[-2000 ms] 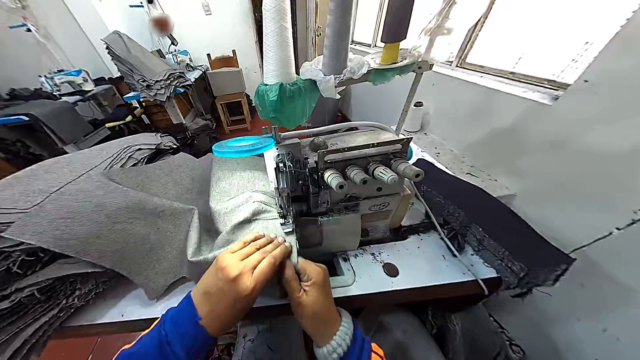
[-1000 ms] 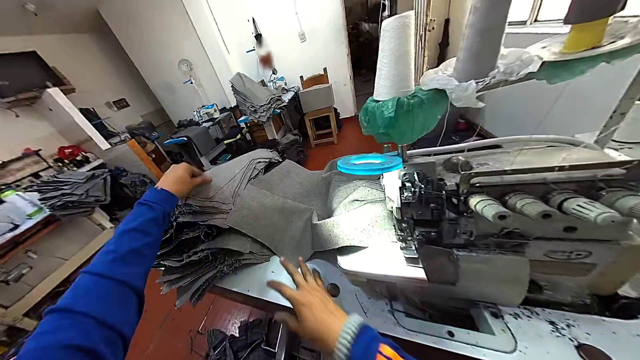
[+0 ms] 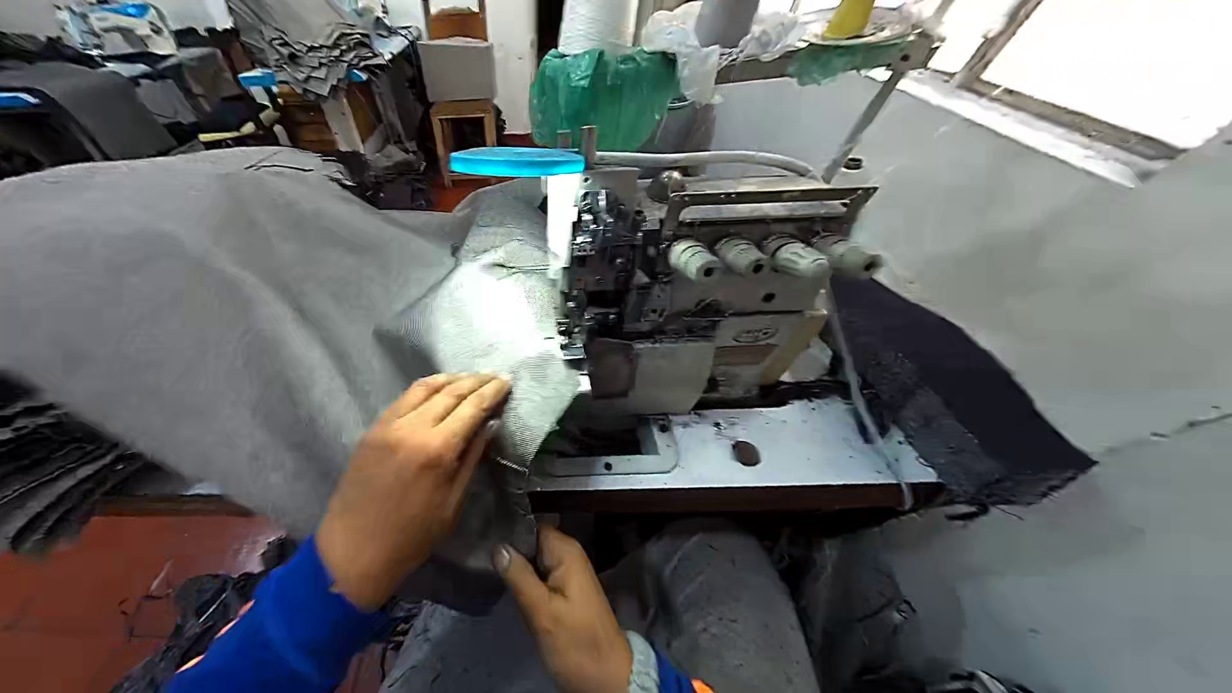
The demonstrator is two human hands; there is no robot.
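Observation:
A large piece of gray fabric [image 3: 221,279] spreads left of an overlock sewing machine [image 3: 751,318], its lit part lying beside the needle area. My left hand [image 3: 414,472] rests on the fabric near its front edge, fingers together around a fold of it. Lower and to the right, my right hand [image 3: 573,602] pinches the hanging fabric edge between thumb and fingers. A blue ring-shaped lamp or disc [image 3: 517,161] sits above the machine's left end. Whether the fabric lies under the presser foot cannot be told.
Dark fabric [image 3: 962,404] hangs at the machine table's [image 3: 799,448] right end. Stacked gray pieces [image 3: 58,472] lie at left. Thread cones in green plastic [image 3: 602,96] stand behind the machine. A wooden stool [image 3: 464,120] and another sewing machine [image 3: 120,29] are farther back.
One second ago my left hand was at the stack on the left and my right hand lay spread near the machine; now both hold fabric in front of it. The view has swung right.

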